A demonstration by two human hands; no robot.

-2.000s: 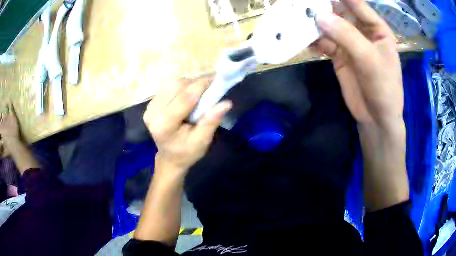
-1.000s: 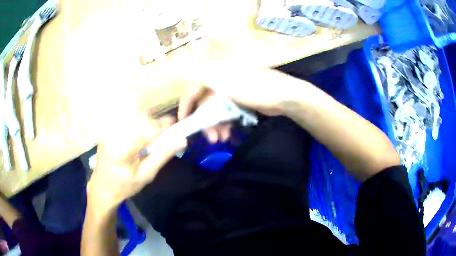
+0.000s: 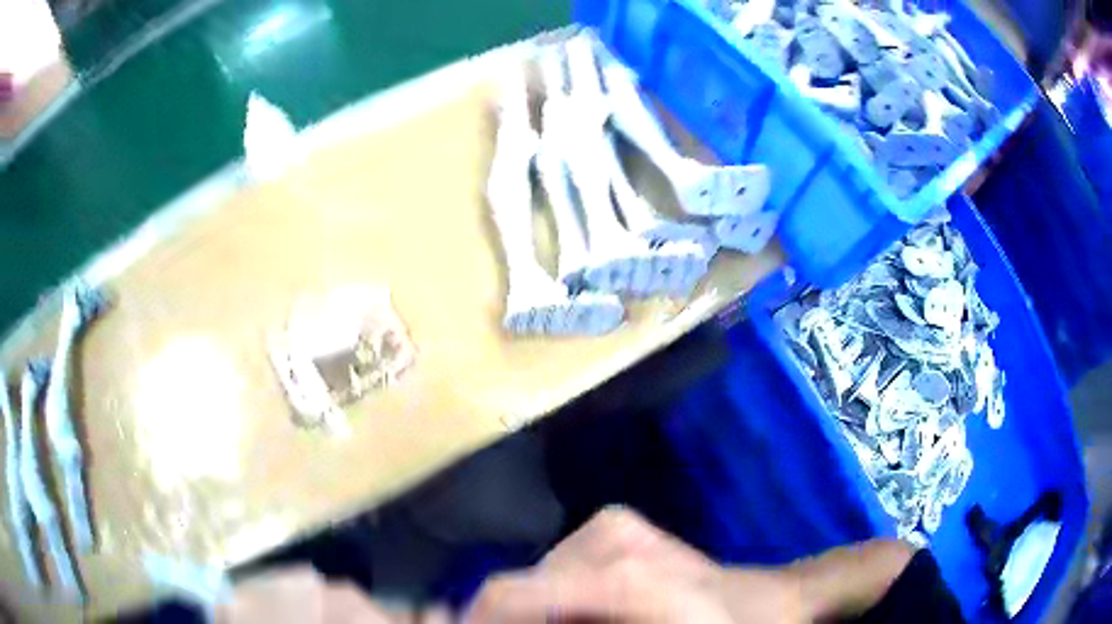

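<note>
My left hand (image 3: 299,602) is at the bottom edge, blurred and mostly cut off. A pale handle end (image 3: 185,578) sticks out to its left, over the bench edge; the rest of that handle is hidden. My right hand (image 3: 628,575) is beside it at the bottom edge, knuckles up, fingers out of the picture; what it holds cannot be told. White handle bodies (image 3: 518,201) with flat oval ends lie side by side on the bench's right part. The small fixture (image 3: 342,357) sits at the middle of the bench.
Handles with dark-tipped heads (image 3: 64,421) lie at the bench's left end. A white bottle (image 3: 268,137) stands by the green belt (image 3: 402,49). A blue tote (image 3: 841,226) of handle bodies adjoins the bench. A larger blue bin (image 3: 1037,402) holds oval plates (image 3: 908,390) and a black-and-white cloth (image 3: 1030,563).
The view has swung to the right and up the bench, showing more of the handle bodies and tote. Both hands have dropped to the bottom edge, and the handle's head is out of sight.
</note>
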